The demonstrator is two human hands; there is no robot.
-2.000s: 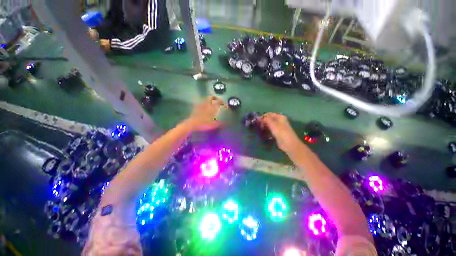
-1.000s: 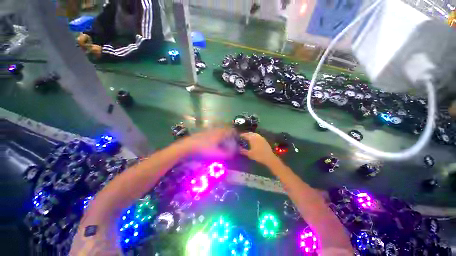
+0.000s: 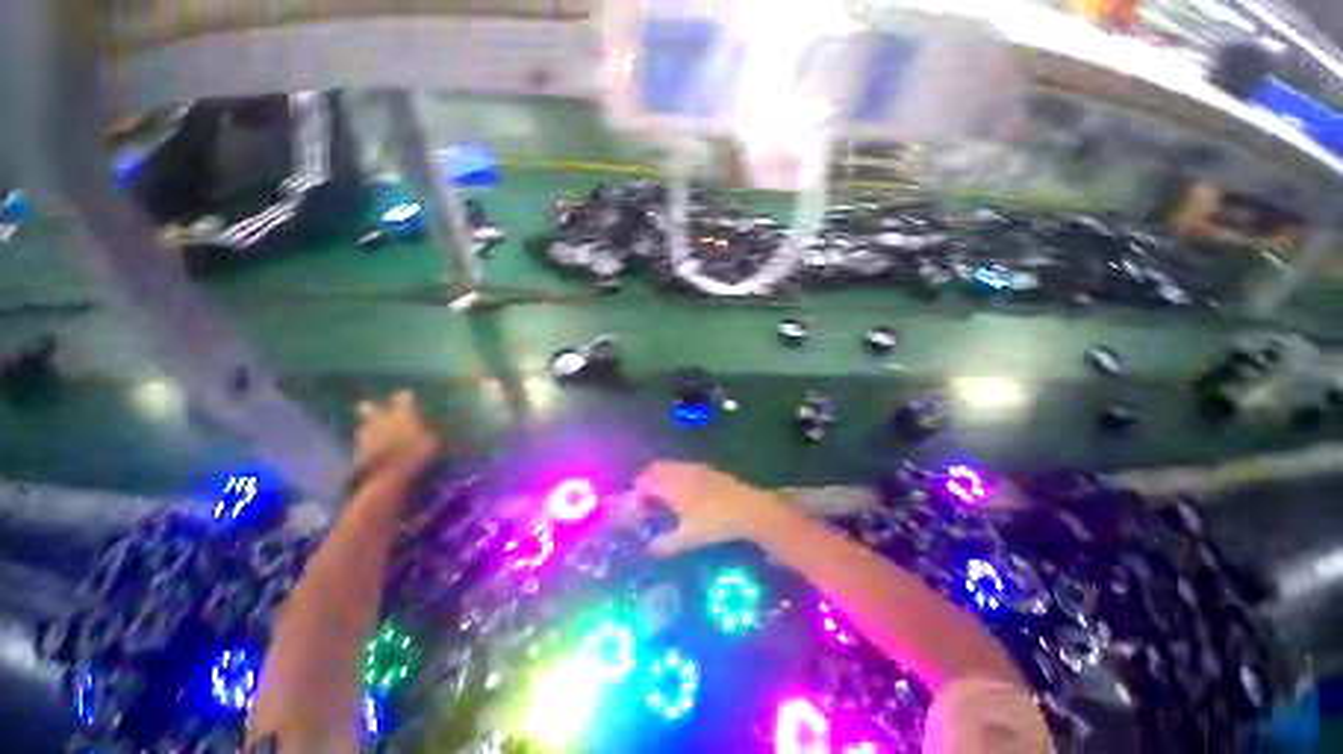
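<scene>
My left hand (image 3: 395, 439) is over the near edge of the green belt (image 3: 486, 346), at left. It is blurred, and I cannot tell whether it holds anything. My right hand (image 3: 695, 505) is low over the heap of LED ring boards at centre, fingers bent towards the rings; its fingertips are unclear. A pink-lit LED ring (image 3: 572, 499) lies between my hands. A green-lit ring (image 3: 734, 598) and a cyan-lit ring (image 3: 673, 684) lie nearer me. A blue-lit unit (image 3: 694, 401) and a dark unit with a pale disc (image 3: 585, 361) sit on the belt.
A long heap of dark parts (image 3: 943, 251) lies across the far side. A white cable (image 3: 732, 283) hangs in a loop over it. Grey frame posts (image 3: 184, 339) stand at left. Another person's dark sleeve (image 3: 265, 177) shows at upper left.
My hands were together over the belt and are now apart. My left hand has moved left; my right hand has come back over the near heap. The view has tilted up and shifted.
</scene>
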